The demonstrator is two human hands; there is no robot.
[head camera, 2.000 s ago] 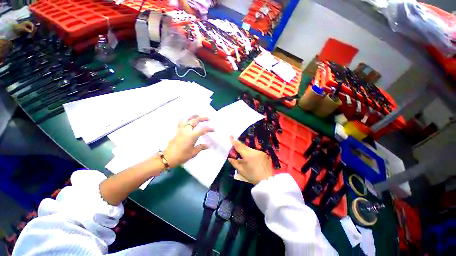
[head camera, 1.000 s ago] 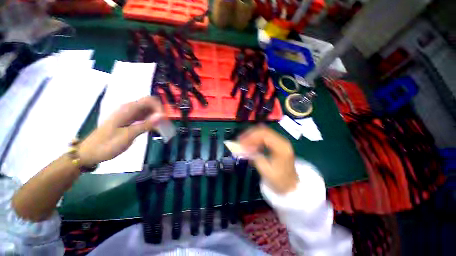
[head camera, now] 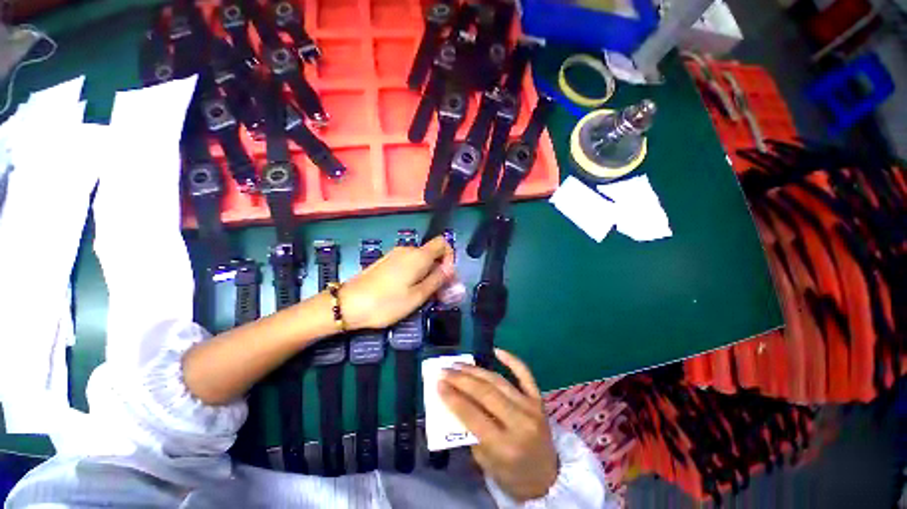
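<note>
Black smartwatches on open straps lie in a row at the bench's front edge. Several faces look grey, such as one watch (head camera: 367, 344); a glossy black watch face (head camera: 444, 326) lies near the row's right end, with another dark watch (head camera: 489, 302) beside it. My left hand (head camera: 398, 285) is over the row, its fingertips pinching a small whitish piece (head camera: 453, 291) just above the glossy black face. My right hand (head camera: 497, 418) holds a white card-like pad (head camera: 445, 403) with a small dark mark, over the strap below that watch.
An orange-red tray (head camera: 350, 99) behind the row bears heaped watches. White paper sheets (head camera: 144, 199) lie at left. At right are a clear dispenser bottle (head camera: 617, 131), a tape roll (head camera: 587, 80), scrap paper (head camera: 639, 207) and a blue box (head camera: 587, 25). Loaded orange-red trays (head camera: 736, 348) stand beyond the bench edge.
The view has moved in over the watches. My left hand has moved right, across the row. My right hand now holds the pad low beside the glossy black face. The paper is out of my hands.
</note>
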